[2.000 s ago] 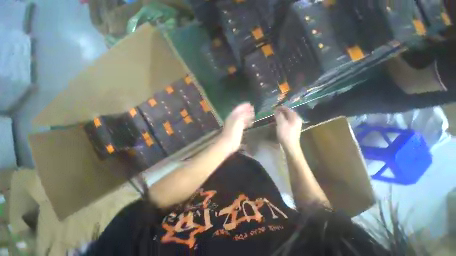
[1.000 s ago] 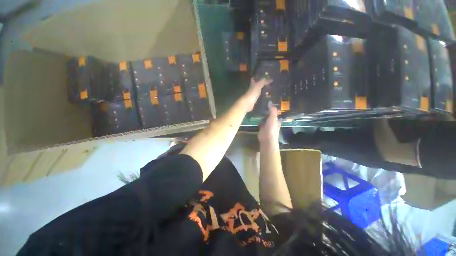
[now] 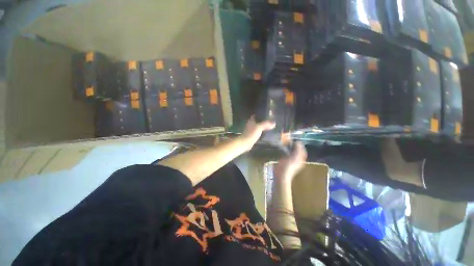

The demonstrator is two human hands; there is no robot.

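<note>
A dark product box (image 3: 278, 111) with orange marks is held between my hands at the table's front edge, slightly blurred. My left hand (image 3: 255, 132) is on its left side. My right hand (image 3: 295, 157) is at its lower right corner, blurred. The large open shipping carton (image 3: 41, 93) stands to the left, with rows of dark product boxes (image 3: 171, 111) inside it, against its right and near walls. More stacked product boxes (image 3: 358, 93) stand to the right of my hands.
The green table (image 3: 236, 67) shows between carton and stacks. A second open carton (image 3: 306, 189) is low by my right forearm. A blue stool (image 3: 358, 208) stands at lower right. Another person's arm (image 3: 403, 163) reaches in along the table's front edge at right.
My hands have taken hold of a box by the stacks and drawn it toward me, off the front of the stack. Earlier they were at the table edge. The view has turned and shifted.
</note>
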